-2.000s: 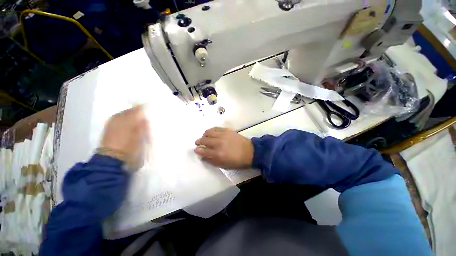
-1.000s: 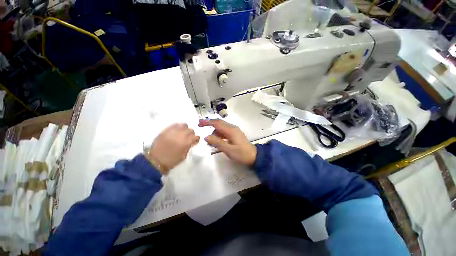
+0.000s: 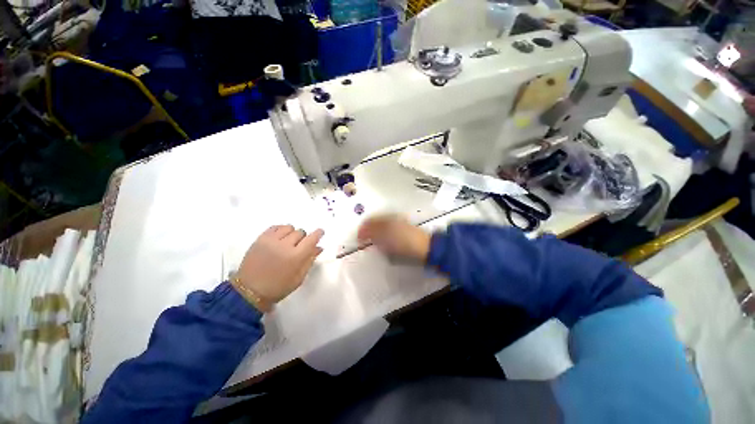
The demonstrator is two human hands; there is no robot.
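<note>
The off-white sewing machine (image 3: 464, 91) stands over the white table (image 3: 149, 215). Its needle area is above and between my hands. My left hand (image 3: 277, 261) rests on the table left of the needle area, fingers bent, near white fabric that is hard to see against the white table. My right hand (image 3: 393, 238) is blurred, just right of the bed's front, with no thing visible in it. A white fabric piece (image 3: 346, 348) hangs over the front table edge. I cannot tell whether either hand holds fabric.
Black-handled scissors (image 3: 521, 207) lie right of the bed, with a white strip (image 3: 464, 175) across the tools. A clear plastic bag (image 3: 600, 178) with dark items lies further right. Tied white bundles (image 3: 45, 323) are at the left. A yellow metal bar (image 3: 683, 232) is at the right.
My hands were close together below the needle one second ago. My right hand has moved away to the right and down; my left hand sits slightly lower. The camera view has also shifted.
</note>
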